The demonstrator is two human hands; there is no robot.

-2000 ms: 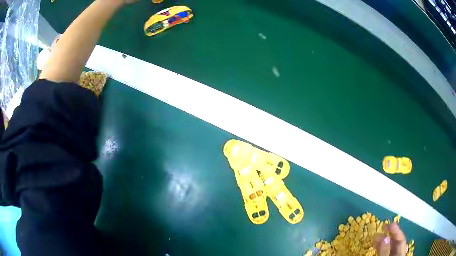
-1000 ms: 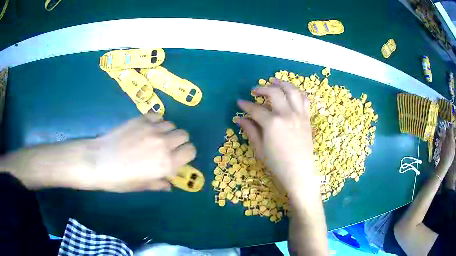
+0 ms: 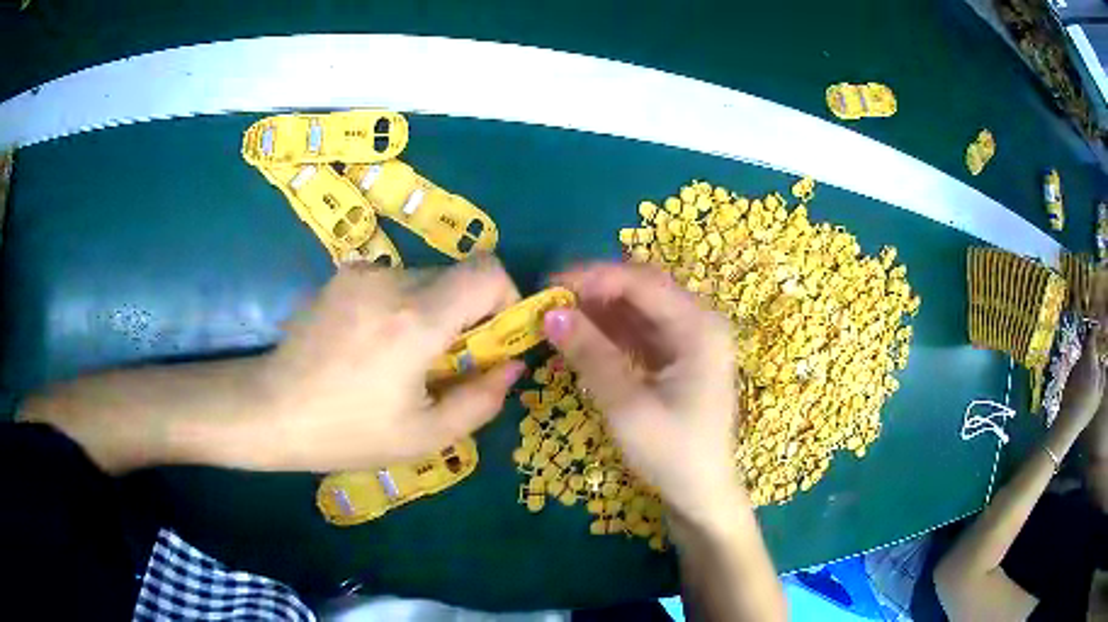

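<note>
My left hand [image 3: 377,352] holds a yellow front shell [image 3: 504,334] tilted up above the green surface, between thumb and fingers. My right hand [image 3: 656,377] is at the shell's right end, with its thumb and fingers on or close to that end; whether it pinches a small yellow part is hidden. Another front shell [image 3: 407,482] lies flat just below my left hand. Several front shells [image 3: 419,209] overlap at the upper left, with dark openings near their ends. A large loose pile of small yellow tabs [image 3: 802,340] lies to the right, partly behind my right hand.
A pale strip [image 3: 510,79] curves across the far side; units [image 3: 861,100] lie on the belt beyond. Stacked covers [image 3: 1015,298] stand at the right. A white cord loop [image 3: 987,420] lies near them. Another person's arm [image 3: 1015,498] reaches in at the right edge. Checked cloth [image 3: 219,583] shows lower left.
My left hand now holds a shell raised off the surface. My right hand has moved from the pile to that shell's end. The view has swung right since the earliest frame.
</note>
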